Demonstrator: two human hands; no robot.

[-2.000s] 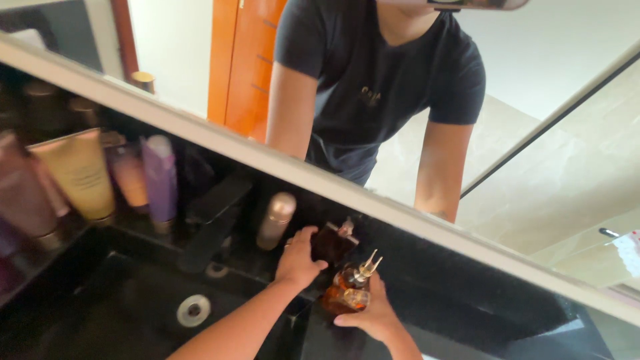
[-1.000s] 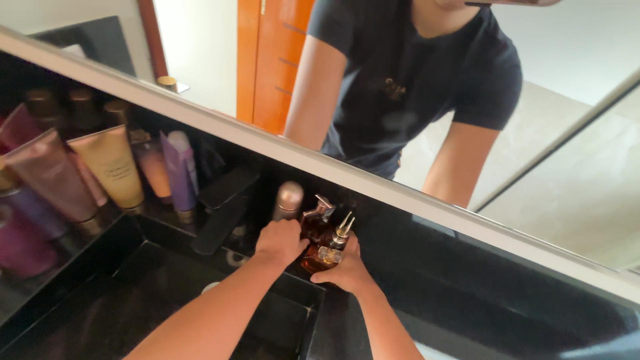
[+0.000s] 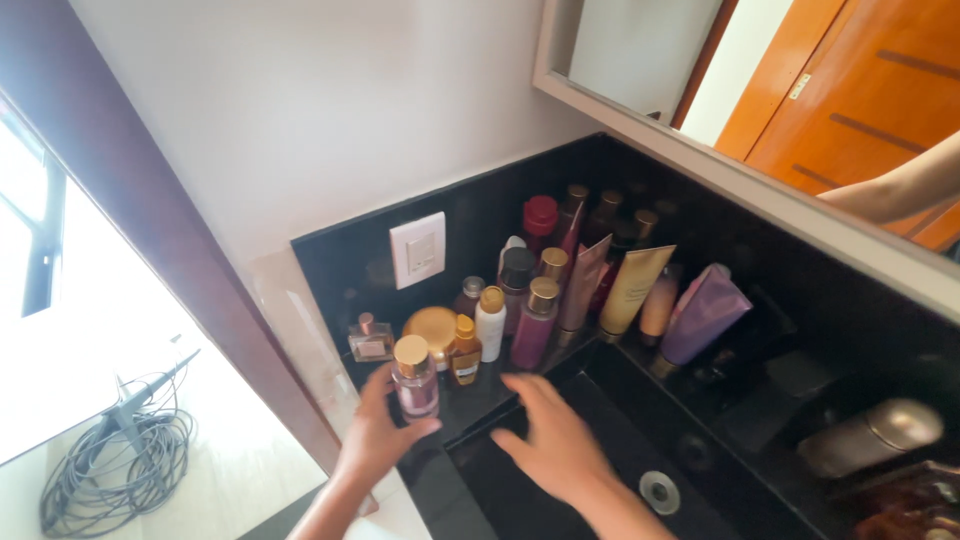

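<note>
My left hand (image 3: 379,420) is around a pink glass bottle with a gold cap (image 3: 415,382), at the left end of the black counter. My right hand (image 3: 551,435) is over the edge of the black sink, its fingers apart and holding nothing. Beyond the hands stand a square perfume bottle (image 3: 371,343), a round gold-lidded jar (image 3: 430,330), a small amber bottle (image 3: 465,356), a white bottle with a gold cap (image 3: 490,330) and a purple bottle with a gold cap (image 3: 534,330).
A yellow tube (image 3: 636,289) and a purple tube (image 3: 705,315) stand along the backsplash. The sink (image 3: 592,397) has a round drain (image 3: 660,492). A metallic-capped bottle (image 3: 874,435) is at the right. A mirror cabinet frame (image 3: 720,161) overhangs the counter; coiled cable (image 3: 116,465) lies at left.
The view has swung far left. Both hands have left the amber perfume bottles by the metallic-capped bottle; my left hand now has the pink bottle, and my right hand is free.
</note>
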